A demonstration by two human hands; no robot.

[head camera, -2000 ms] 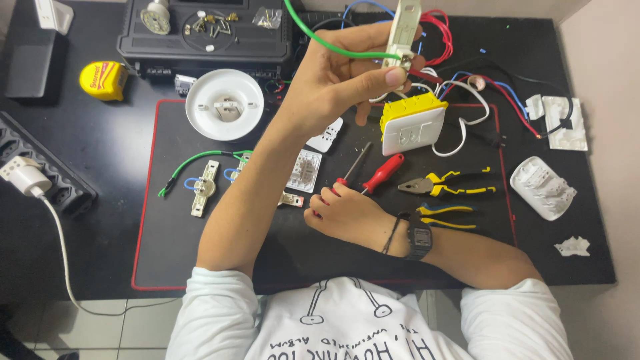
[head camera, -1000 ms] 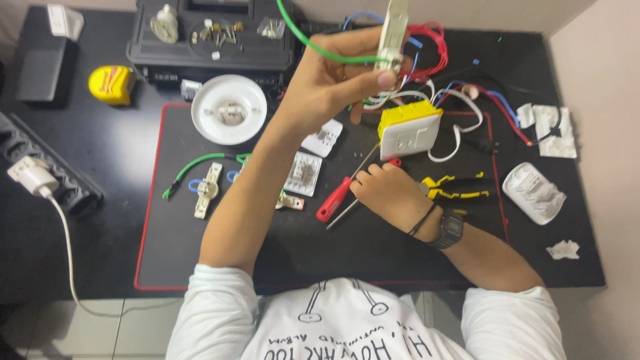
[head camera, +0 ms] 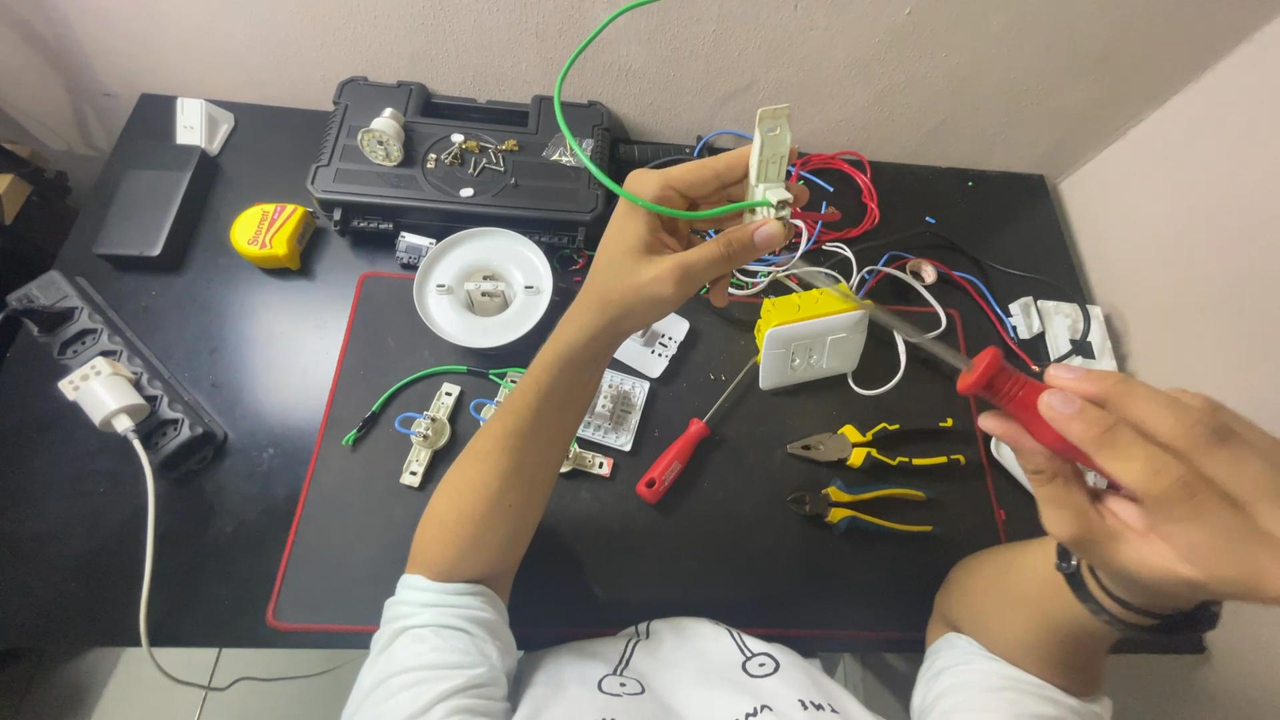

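Note:
My left hand point(head camera: 670, 235) holds up a whitish socket module with a metal mounting strap point(head camera: 772, 165); a green wire point(head camera: 575, 110) runs from its terminal and arcs up out of view. In my right hand point(head camera: 1150, 470) is a red-handled screwdriver point(head camera: 1025, 400), its shaft pointing left toward the module, tip blurred and apart from it. Between the hands, lower down, sits a yellow electrical box with a white socket faceplate point(head camera: 815, 350). A second red-handled screwdriver point(head camera: 675, 460) lies on the black mat, with combination pliers point(head camera: 850, 445) and smaller yellow-and-blue pliers point(head camera: 845, 505) to its right.
A white round lamp holder point(head camera: 483, 287), socket modules point(head camera: 430, 435) and white plates point(head camera: 612, 408) lie behind or left of my left forearm. Farther back are a black tool case point(head camera: 460, 170), a yellow tape measure point(head camera: 270, 235) and coiled red wire point(head camera: 850, 190). A power strip point(head camera: 110, 370) is far left.
My right hand has risen from the mat and moved right, now with a red screwdriver in it; two lay by that hand one second ago. My left hand keeps its hold on the module.

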